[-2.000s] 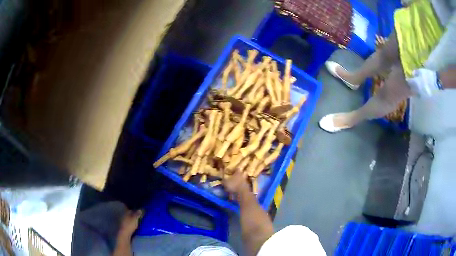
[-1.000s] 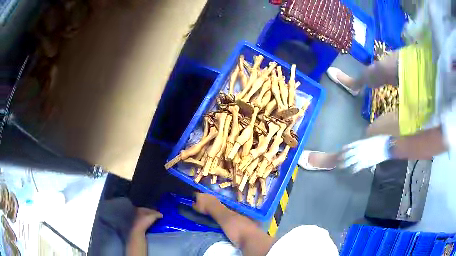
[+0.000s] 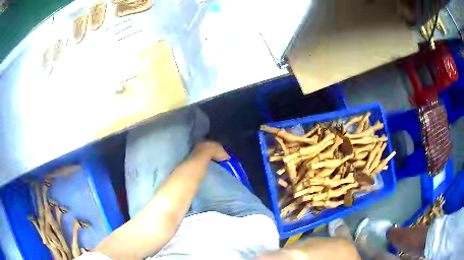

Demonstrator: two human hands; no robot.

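Observation:
Tan leg-and-foot pieces (image 3: 325,162) lie heaped in a blue crate (image 3: 331,221) on my right. Several more lie loosely in a blue crate (image 3: 102,195) on my left. My left hand (image 3: 211,151) is beside my thigh, at the edge of a blue stool (image 3: 235,170), away from both crates. No leg piece shows in it, but its fingers are too blurred to tell whether they grip the stool. Part of my right forearm shows at the bottom edge; my right hand is out of view.
A shiny bench (image 3: 224,66) holds a tan work pad (image 3: 152,86), brown sole plates (image 3: 80,28) and thin sticks. A large cardboard sheet (image 3: 356,61) juts out at its right. Another person's gloved hand (image 3: 375,232) is at lower right, near red stools (image 3: 440,68) and blue stools.
My view has swung left onto the bench and left crate. My right hand has left the heaped crate and, later, the view. The other person's gloved hand now appears near that crate's lower right.

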